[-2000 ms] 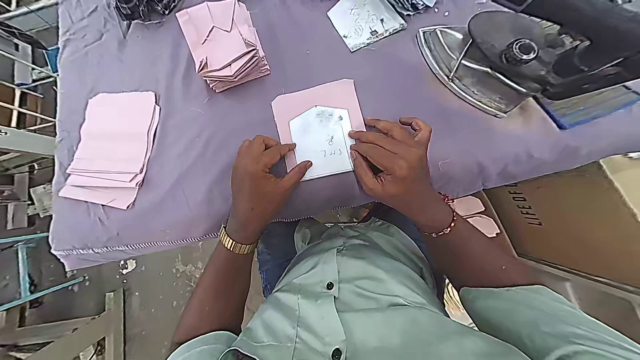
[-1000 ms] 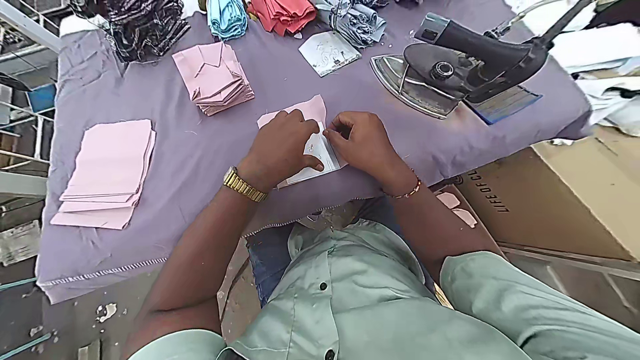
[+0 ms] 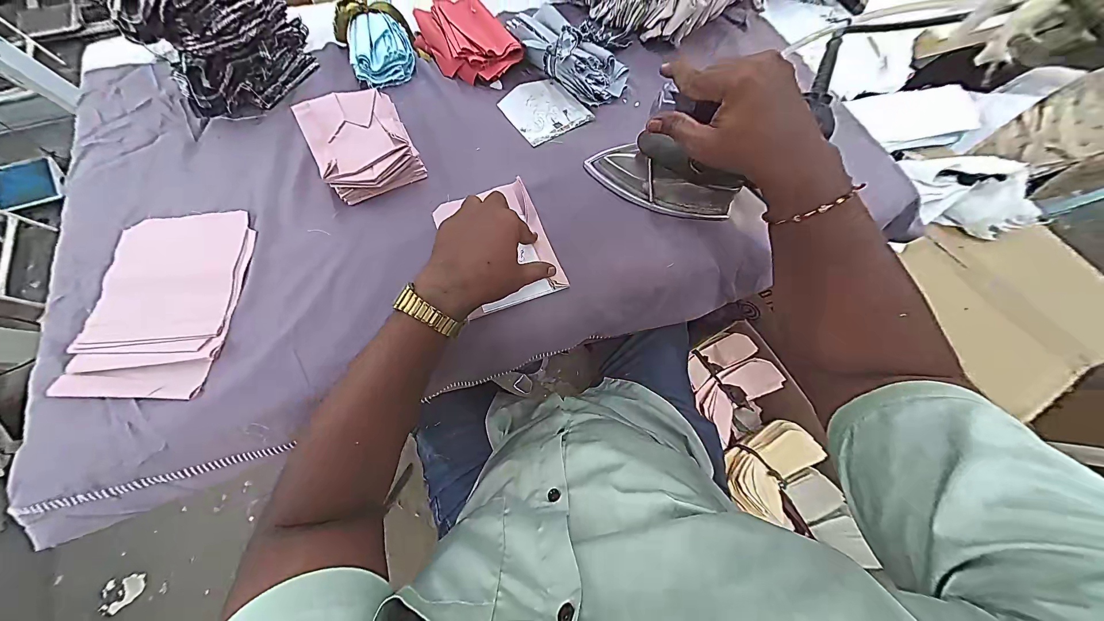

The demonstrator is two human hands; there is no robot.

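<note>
My left hand [image 3: 487,254] presses on a pink fabric piece [image 3: 515,200] with its right edge folded over a pale template plate [image 3: 524,298], which shows only partly under the fingers. To the right, my right hand [image 3: 742,108] is closed on the handle of a clothes iron [image 3: 668,177], whose soleplate lies near the cloth-covered table. A stack of flat pink fabric pieces [image 3: 164,276] lies at the left. Behind my left hand is a pile of folded pink pieces [image 3: 358,142]. A second marked plate [image 3: 545,112] lies farther back.
Along the back of the purple-covered table [image 3: 302,345] are a dark patterned fabric bundle [image 3: 233,60], a light blue bundle [image 3: 379,47], a red one [image 3: 468,39] and a grey-blue one [image 3: 573,56]. Tied fabric pieces [image 3: 776,474] sit below the table edge, near cardboard [image 3: 1009,302].
My right hand has left the pink fabric and taken hold of the iron's handle. My left hand has stayed on the fabric, whose right edge is now folded in. The view has shifted.
</note>
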